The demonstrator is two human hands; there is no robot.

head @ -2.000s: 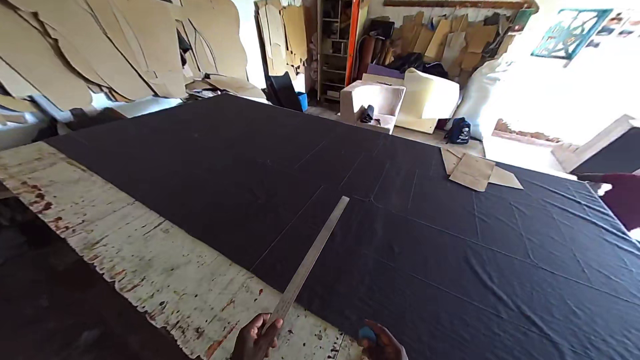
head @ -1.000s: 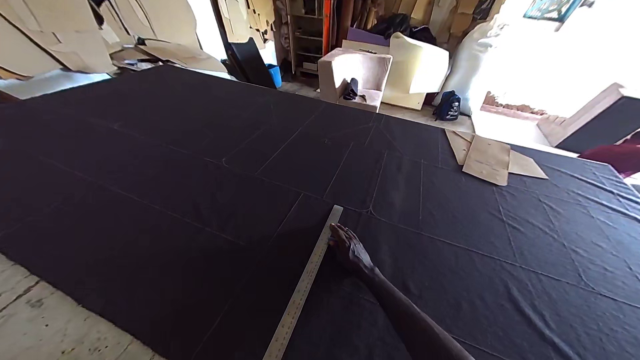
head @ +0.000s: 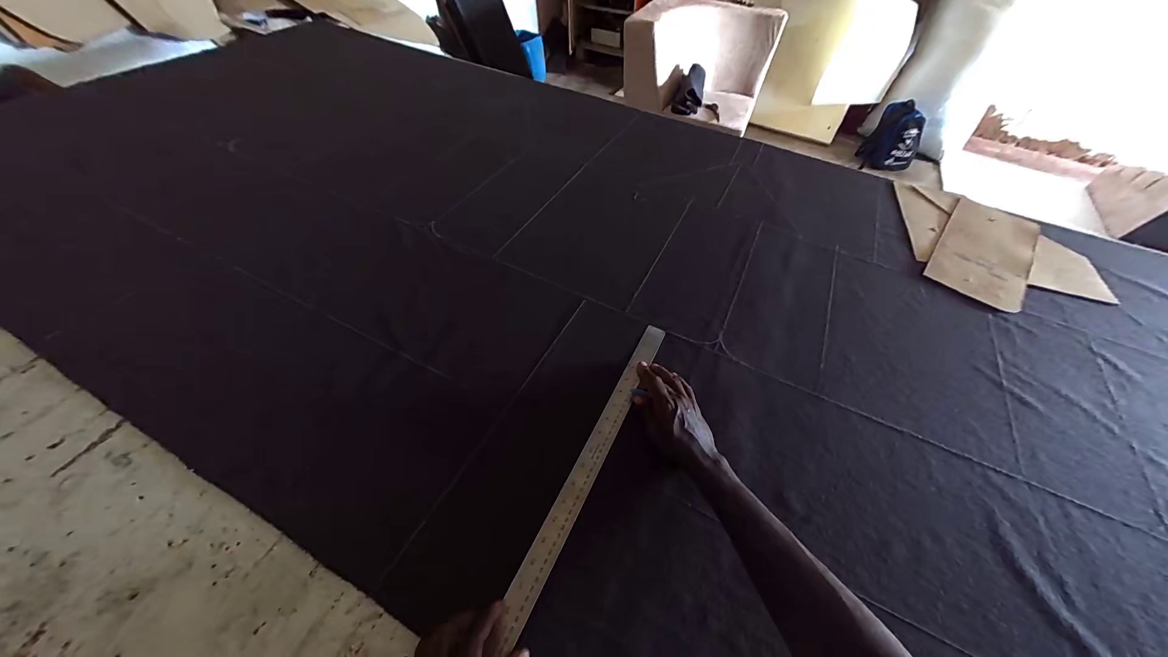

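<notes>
A long metal ruler (head: 584, 474) lies slantwise on dark fabric (head: 301, 383) that is marked with thin chalk lines. My left hand (head: 470, 631) is on the ruler's near end at the bottom edge, partly cut off by the frame. Near the far end, my right hand (head: 675, 415) rests against the ruler's right side, with a small blue piece, perhaps tailor's chalk, between its fingers. Chalk lines run on both sides of the ruler, and one long line crosses just beyond its tip.
Cardboard patterns (head: 985, 251) lie overlapped on the fabric at the right. The stained table top (head: 137, 529) shows at lower left. Beyond the table are an upholstered armchair (head: 652, 46), a blue backpack (head: 894, 137) and a blue bin (head: 532, 55). More cardboard shapes lean at upper left.
The ruler, held up near the table's near edge two seconds ago, now lies on the fabric. My right hand has moved forward to its far end. The view has tilted down.
</notes>
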